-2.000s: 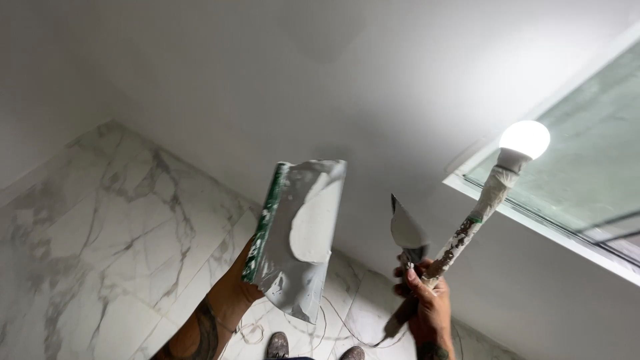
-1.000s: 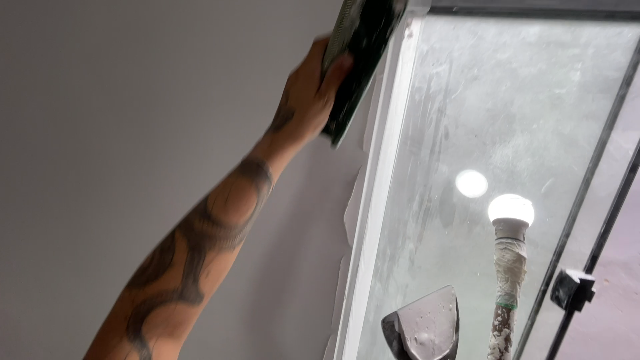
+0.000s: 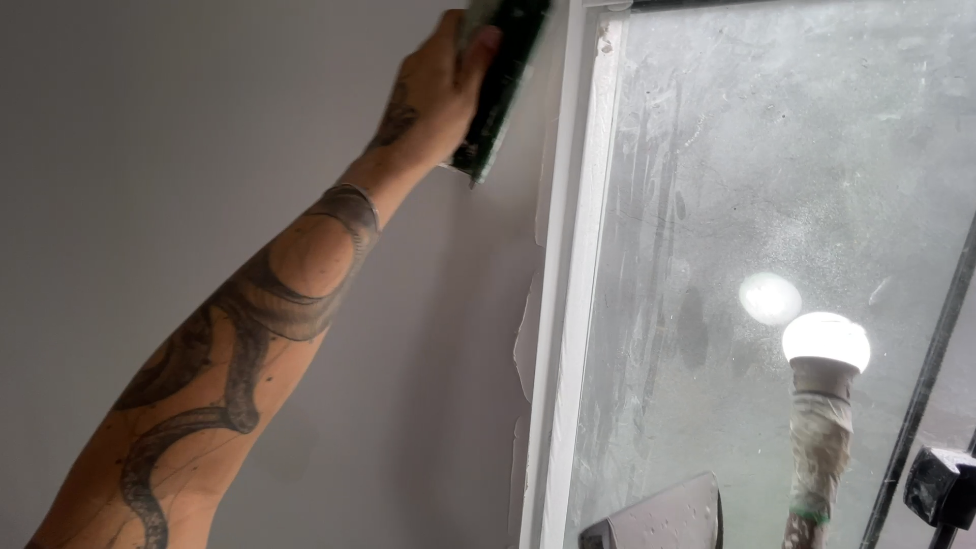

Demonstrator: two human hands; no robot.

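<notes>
My left hand is raised at the top centre, closed around a wide plastering blade with a dark green handle. The blade is up at the wall beside the white window frame, its upper end cut off by the picture's edge. At the lower right a lit bulb stands on a tape-wrapped stick, in front of the glass. Left of it shows a putty knife's metal blade with specks on it. My right hand is out of view below.
A grey wall spans the left. Ragged compound edges run along the white window frame. The dusty glass pane reflects the bulb. A black fitting sits on a dark bar at the lower right.
Two seconds ago the view faced the floor, with both hands low and white compound on the wide blade. My left hand has since gone up to the wall by the window with that blade.
</notes>
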